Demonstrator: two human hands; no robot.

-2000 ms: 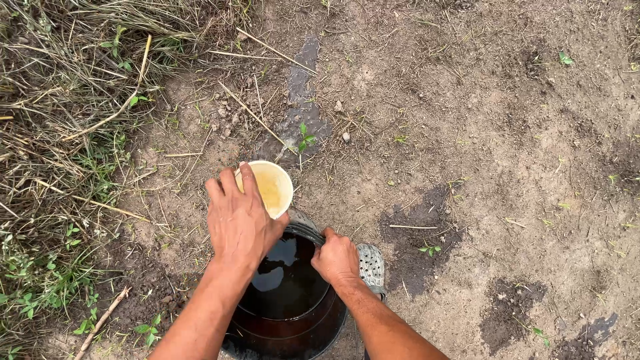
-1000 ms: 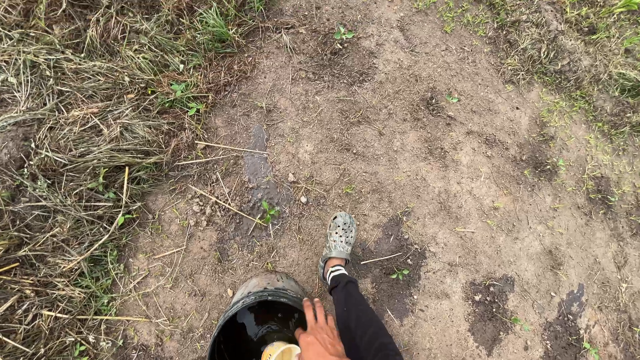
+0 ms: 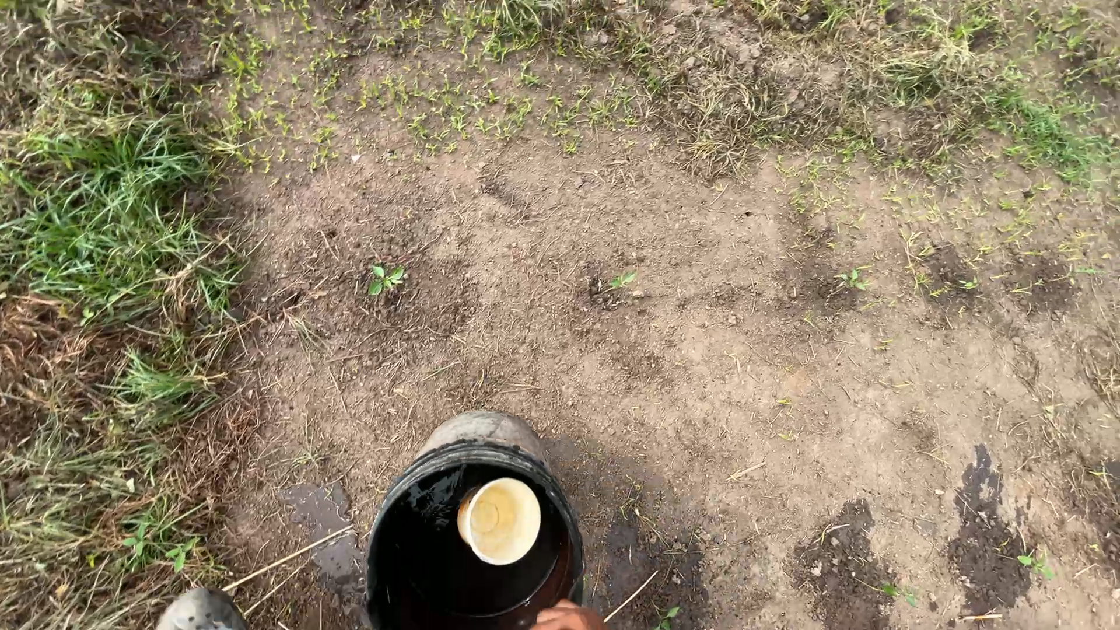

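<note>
A black plastic bucket (image 3: 477,451) with dark liquid inside stands or hangs at the bottom middle of the head view; whether it touches the ground I cannot tell. Inside its opening a whitish cup (image 3: 512,522) with a yellowish inside floats or rests, and no fingers show on it. At the bucket's near right rim is part of a hand (image 3: 569,615), cut off by the frame's lower edge; it looks like my right hand with its fingers closed at the rim. My left hand is out of the frame.
The toe of a grey shoe (image 3: 203,610) shows at the bottom left. Small green seedlings (image 3: 386,280) grow in the bare soil, several beside dark wet patches (image 3: 989,534). Grass and dry straw (image 3: 114,210) border the left side.
Two seconds ago my left hand held the cup over the bucket's far rim; now the cup is inside the bucket, out of that hand. The view has moved over the ground.
</note>
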